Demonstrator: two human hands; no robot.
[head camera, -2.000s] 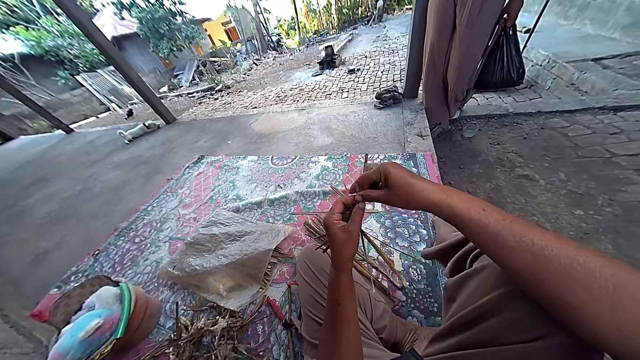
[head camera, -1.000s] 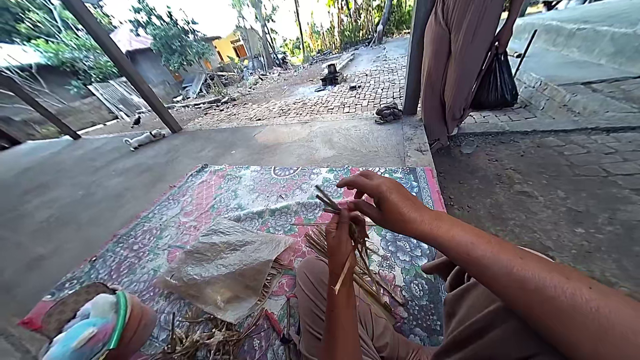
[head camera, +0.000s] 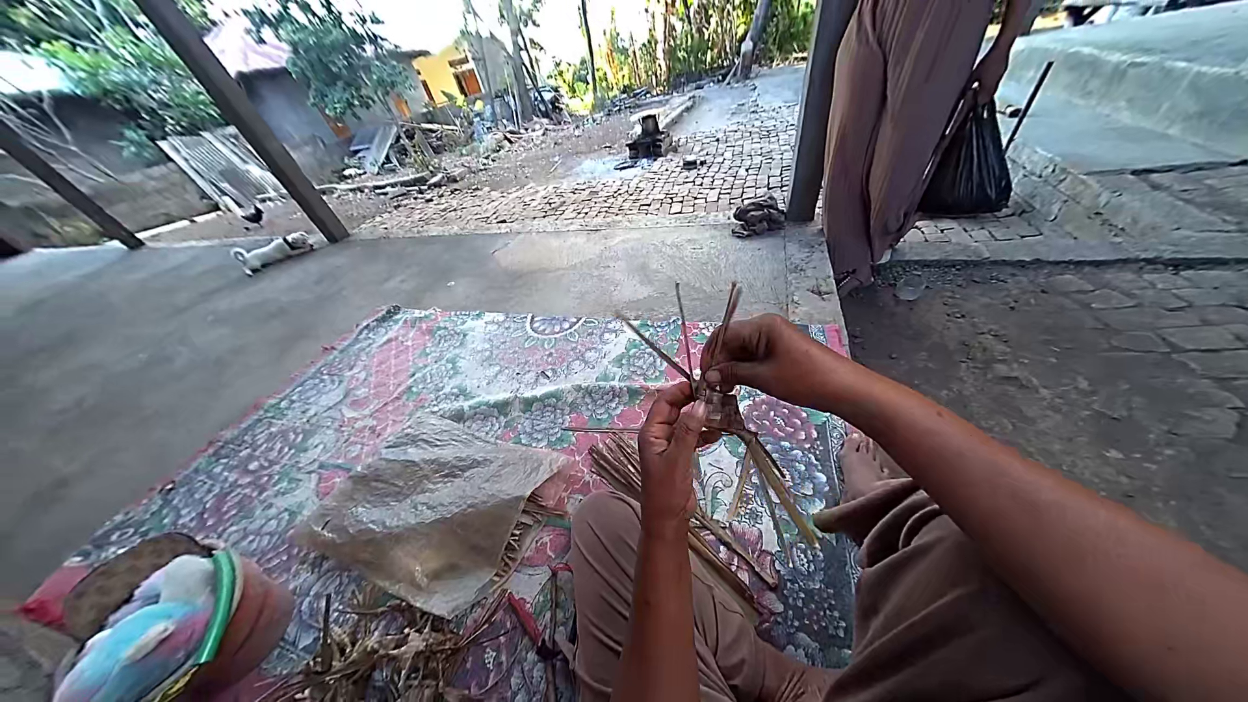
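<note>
Between my two hands, above my crossed legs, is a small woven piece of dry plant strips (head camera: 721, 408), with loose strip ends sticking up and hanging down. My left hand (head camera: 671, 434) pinches its left side between thumb and fingers. My right hand (head camera: 765, 359) is closed on the upright strips at its top; the fingertips of both hands nearly meet. Below them, a bundle of long dry strips (head camera: 614, 466) lies on the floral mat (head camera: 468, 356) and by my leg. How the strips cross inside the fingers is partly hidden.
A plastic sack (head camera: 439, 507) lies left of my knee, beside scraps of dry leaf (head camera: 390, 648) and a red-handled tool (head camera: 525, 619). A tub with colourful cloth (head camera: 146, 624) stands at lower left. A person (head camera: 877, 127) with a black plastic bag (head camera: 975, 166) stands by the post.
My right hand, spread beside the strips one second ago, is now closed on them. The strips' upper ends now fan apart, and the woven part shows more plainly between my hands.
</note>
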